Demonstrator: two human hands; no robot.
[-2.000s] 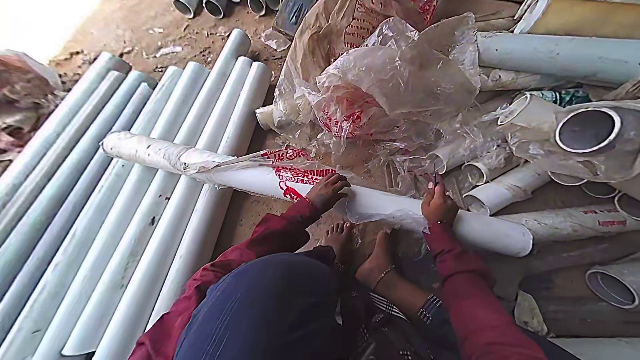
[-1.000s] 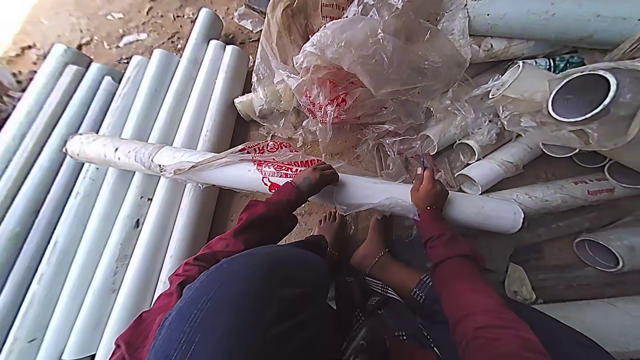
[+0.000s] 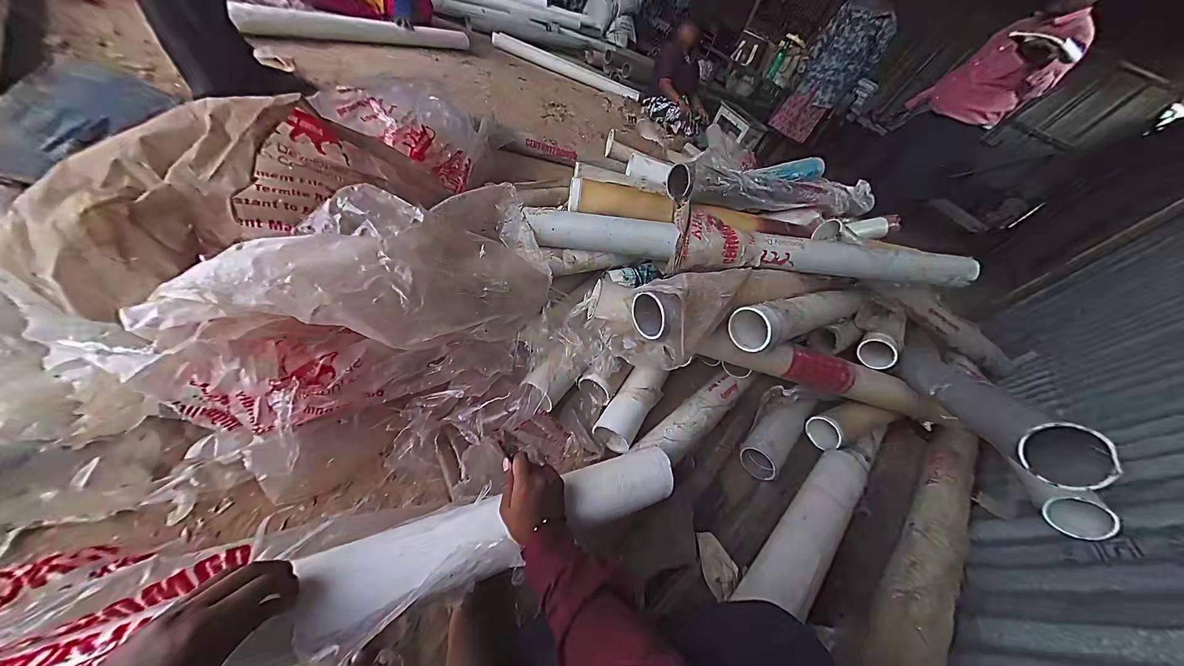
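A white plastic pipe (image 3: 407,564) lies slantwise before me, its near part in a clear plastic wrapper (image 3: 120,601) with red print. My left hand (image 3: 217,615) rests on the wrapped part at the lower left, fingers over the film; whether it grips is not plain. My right hand (image 3: 535,499) is closed around the pipe near its far end, with a small dark thing, too small to name, at the fingertips. Torn film lies along the pipe between my hands. Just beyond is a heap of crumpled clear plastic wrappers (image 3: 370,268).
Many pipes in several sizes lie piled at the right, among them a wide grey pipe (image 3: 980,398) beside a corrugated metal sheet (image 3: 1091,527). A brown printed sack (image 3: 139,203) lies at the left. Several people are farther back, one seated person (image 3: 680,79) among them.
The view has swung up and to the right, so the pile and people farther back now show. Both hands remain at the wrapped pipe.
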